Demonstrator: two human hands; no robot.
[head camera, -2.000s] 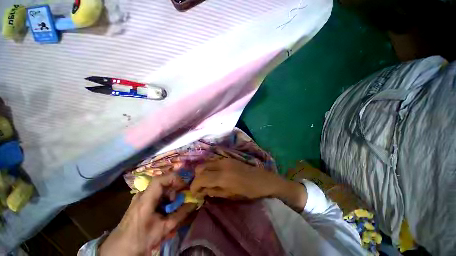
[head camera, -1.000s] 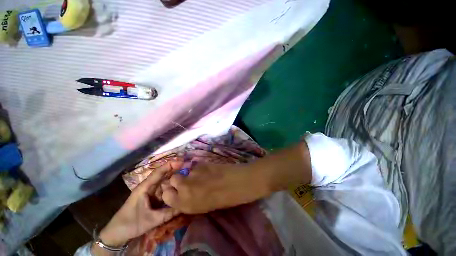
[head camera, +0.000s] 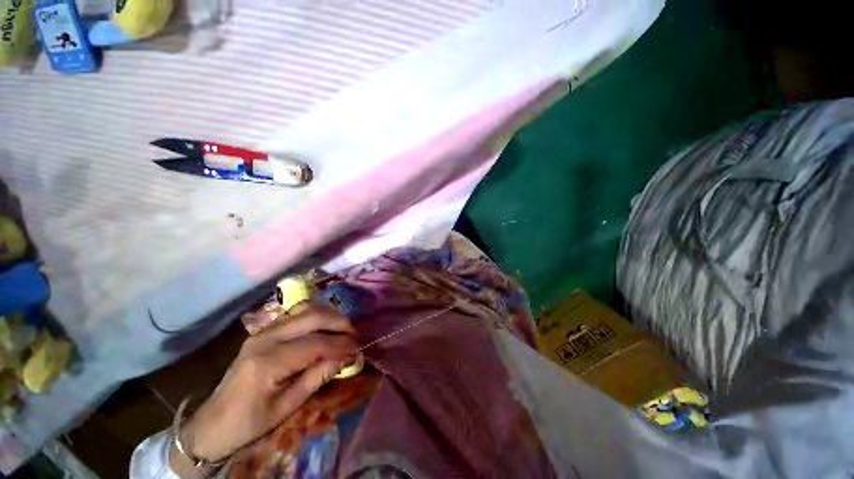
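My left hand (head camera: 281, 370), with a bracelet at the wrist, grips a small plush toy over my lap. One yellow end (head camera: 293, 292) with a dark spot shows above my fingers, and another yellow part shows below the fingertips. The toy's middle is mostly hidden by the hand. A fine pale thread (head camera: 409, 326) runs taut from my fingertips up and right across the lap cloth. My right hand is not in view. No needle can be made out.
Thread snips (head camera: 234, 164) lie on the striped tablecloth (head camera: 309, 56). A plush toy with a blue card (head camera: 66, 37) lies top left, and more toys (head camera: 23, 285) at the left edge. A cardboard box (head camera: 590, 339) and a large grey striped bundle (head camera: 740, 243) stand right.
My right hand has left the toy and gone out of the picture. The toy's yellow end and the drawn-out thread now show. My left hand still holds the toy.
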